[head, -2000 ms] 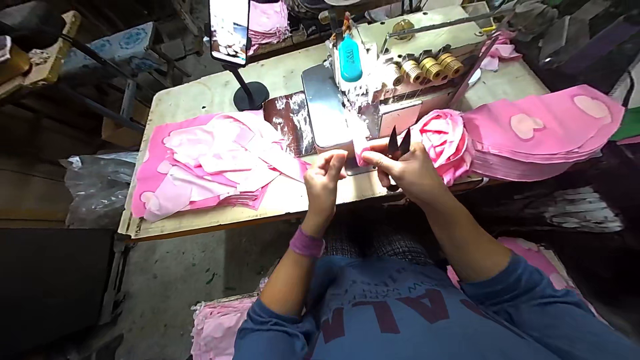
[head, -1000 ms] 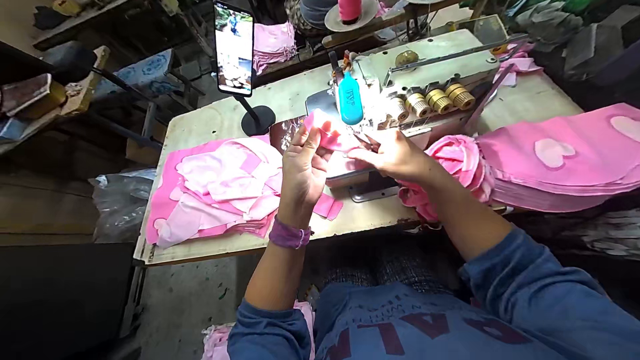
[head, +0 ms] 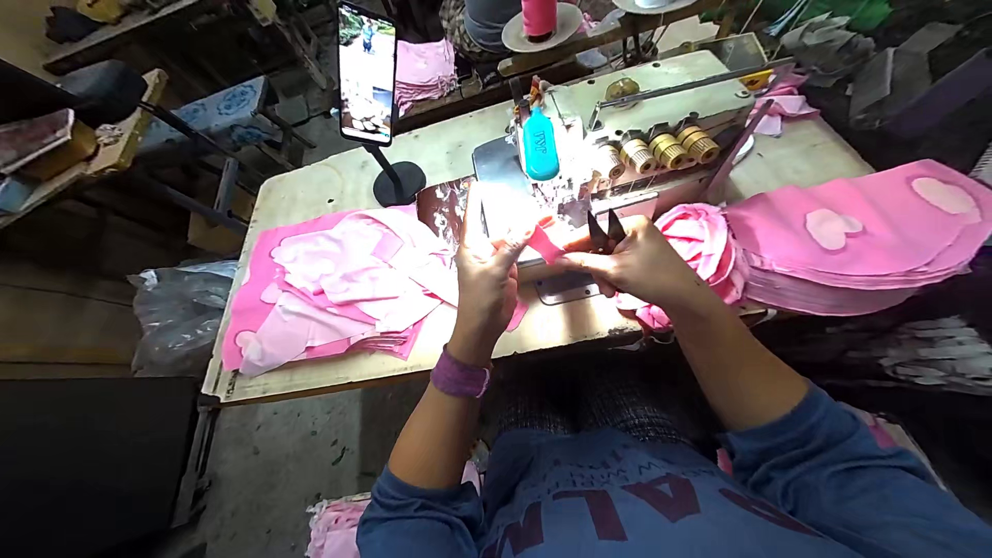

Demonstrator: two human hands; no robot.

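A small piece of pink fabric [head: 545, 242] is stretched between my two hands, in front of the overlock sewing machine [head: 651, 186]. My left hand [head: 490, 275] pinches its left end, palm partly toward me. On the right side, my right hand [head: 643, 260] grips the fabric with thumb and finger and also holds small dark thread snips [head: 606, 232], blades pointing up. A bundled pink cloth [head: 701, 248] lies just right of that hand. Left of my left hand, pale pink cut pieces [head: 349, 271] lie loosely on darker pink fabric [head: 252, 310].
A phone [head: 367, 77] on a round-based stand is at the table's back left. Thick stacked pink panels [head: 860, 225] with pale patches lie at the right. A turquoise bottle-shaped item [head: 540, 146] hangs by the machine head. A pink thread cone [head: 539, 17] stands behind. The table's front edge [head: 310, 390] is near my body.
The fabric was spread over my left hand's fingers one second ago; now it is a narrow strip between both hands. The snips' blades show plainly again above my right hand.
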